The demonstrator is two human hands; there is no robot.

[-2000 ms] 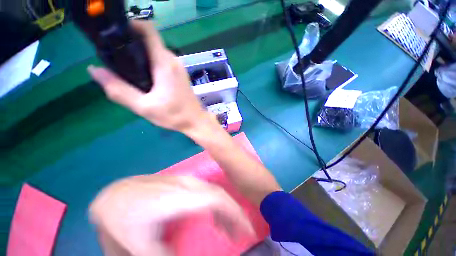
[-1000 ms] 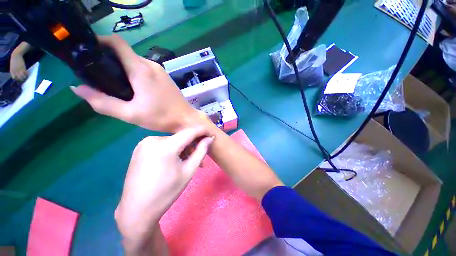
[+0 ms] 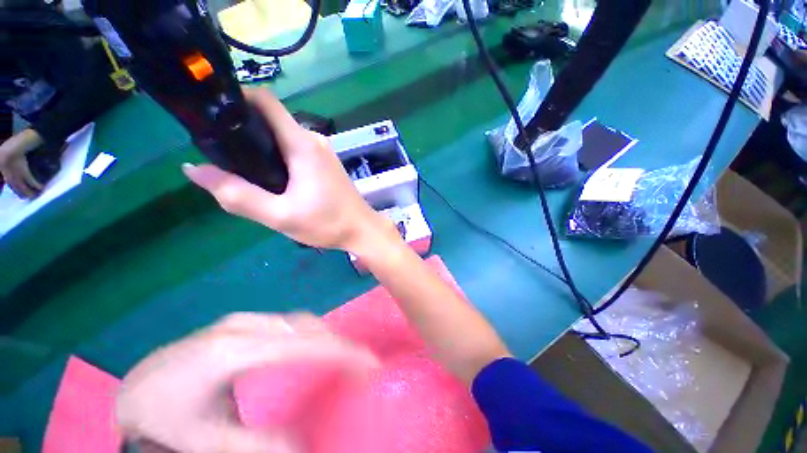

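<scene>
My right hand [image 3: 301, 190] is wrapped around the lower part of a thick black electric screwdriver [image 3: 199, 97] with an orange switch. The tool slants from the upper left down into my palm, above the bench. My left hand [image 3: 212, 380] is a blur over the pink foam sheet [image 3: 403, 389], with its fingers curved. I cannot tell if it holds anything. The white screw feeder [image 3: 389, 181] with a red-sided base stands just beyond my right wrist.
A grey-clear bag [image 3: 544, 159] and a labelled bag [image 3: 611, 208] lie right of the feeder. A carton [image 3: 752, 398] with clear bags is at lower right. Black cables [image 3: 547, 212] hang across the view. A smaller pink sheet [image 3: 84, 411] is at lower left. Another person's hand [image 3: 19, 164] is at far left.
My left hand has left my right wrist and moved down and left over the pink foam. My right hand still holds the screwdriver, now slightly farther right and lower in the picture.
</scene>
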